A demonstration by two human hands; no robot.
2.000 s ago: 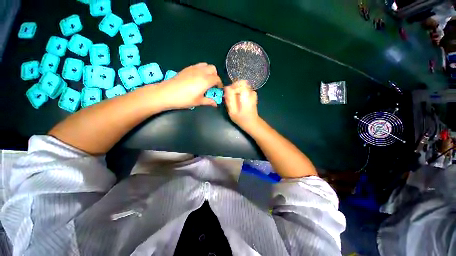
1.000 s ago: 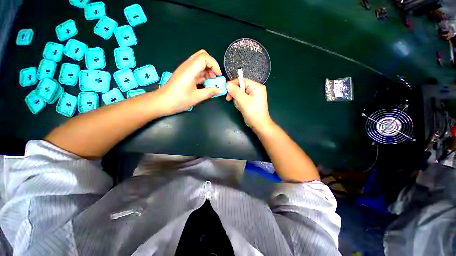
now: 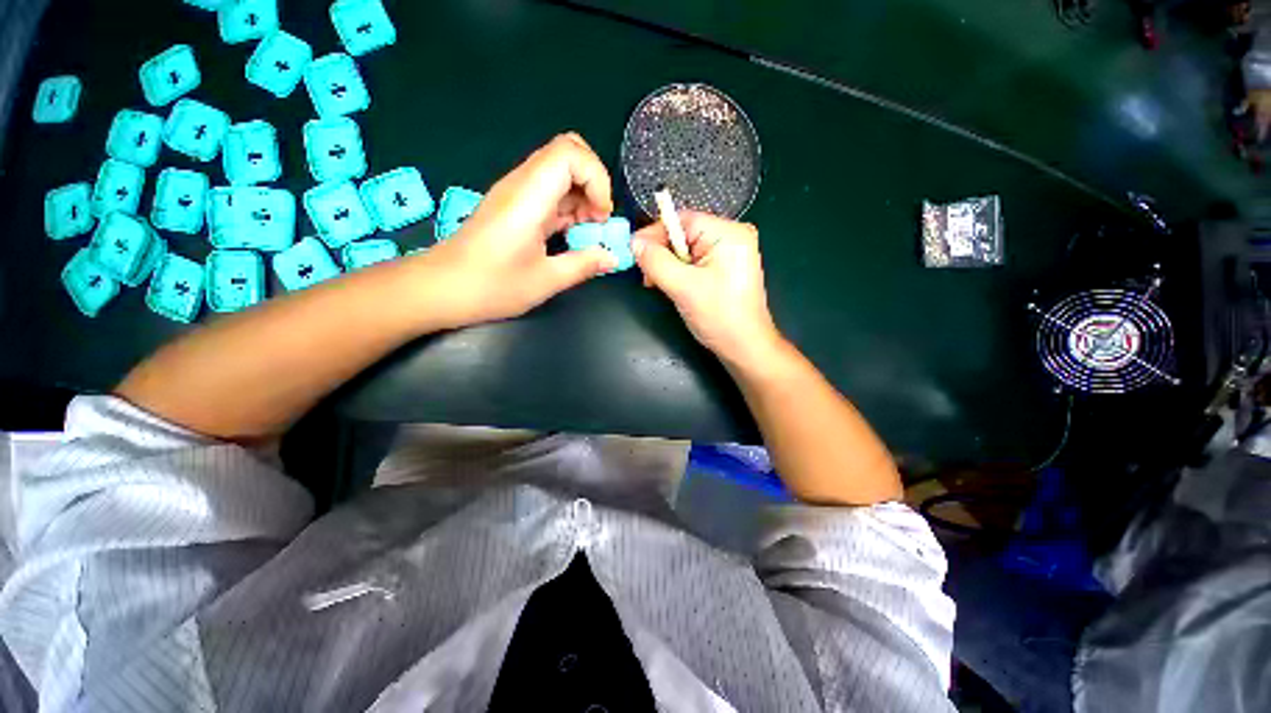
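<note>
My left hand [image 3: 537, 230] holds a turquoise plastic housing [image 3: 601, 243] between thumb and fingers, above the dark green mat. My right hand [image 3: 708, 272] is close against the housing's right side and grips a thin pale stick tool [image 3: 672, 223], whose upper end points up and away. The fingertips hide the tool's lower end and part of the housing. The round dish [image 3: 691, 151] of tiny grey parts lies just beyond my right hand. Many loose turquoise housings [image 3: 252, 217] with dark centre marks lie to the left, some overlapping.
A small clear zip bag [image 3: 962, 231] lies right of the dish. A black fan with a round wire guard [image 3: 1104, 340] stands at the right bench edge. A long seam [image 3: 892, 120] crosses the green surface behind the dish. A person's pale sleeve [image 3: 1171, 599] shows at lower right.
The stick tool, not visible two seconds ago, now shows upright in my right hand. The housing stays in my left hand, tilted differently. The view has shifted slightly, moving the loose housings left.
</note>
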